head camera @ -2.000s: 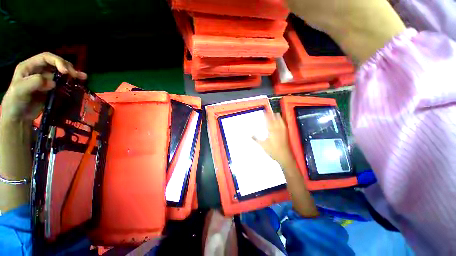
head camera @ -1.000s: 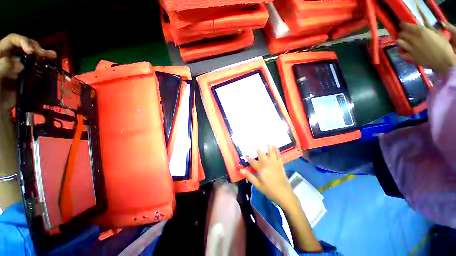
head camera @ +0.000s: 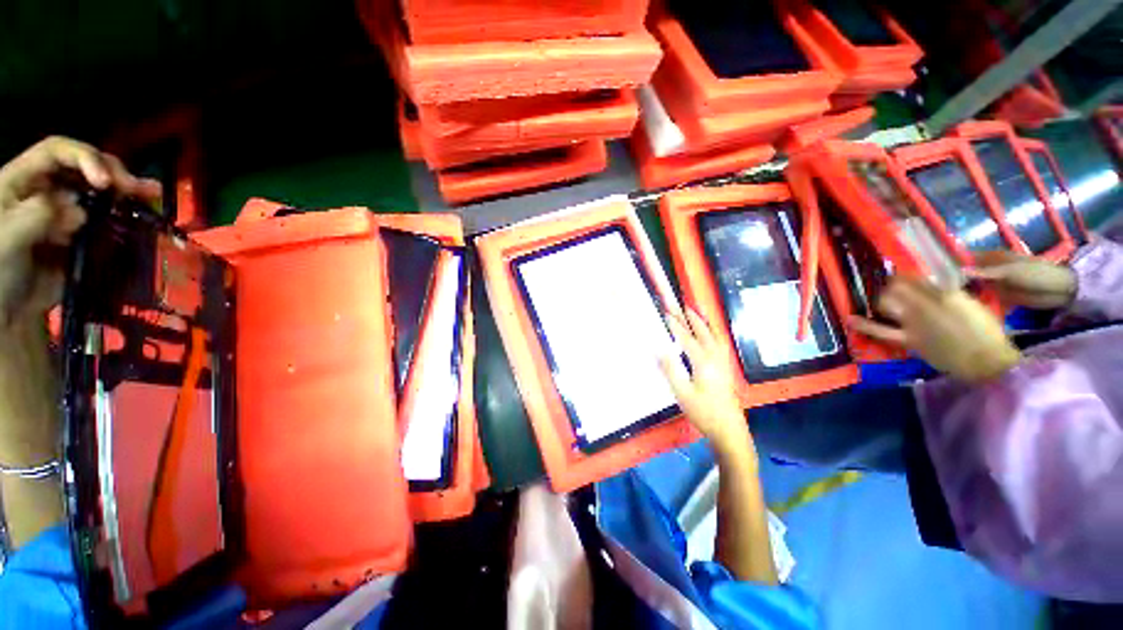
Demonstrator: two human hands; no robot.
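Note:
My left hand [head camera: 56,203] grips the top edge of an open tablet [head camera: 160,412], a dark frame held upright at the left, with an orange strip across its reddish panel. My right hand [head camera: 708,369] has its fingers spread at the right edge of a lit white tablet [head camera: 591,332], which lies in a red-orange foam tray [head camera: 523,382]. It holds nothing. Another lit tablet [head camera: 434,412] lies in a tray left of it, partly covered by a dark slab [head camera: 406,289].
A large red-orange foam tray [head camera: 320,394] stands beside the open tablet. Stacked trays [head camera: 530,74] are at the back. A tablet with a dark and white screen [head camera: 766,289] lies to the right. A person in a pink-lilac smock [head camera: 1034,431] handles a tilted tray [head camera: 881,209]; more trayed tablets lie beyond.
My right hand has moved over the lit screen to its right edge. The other person's arm has left the foreground, and their hands now hold a tilted tray at the right. The view has shifted.

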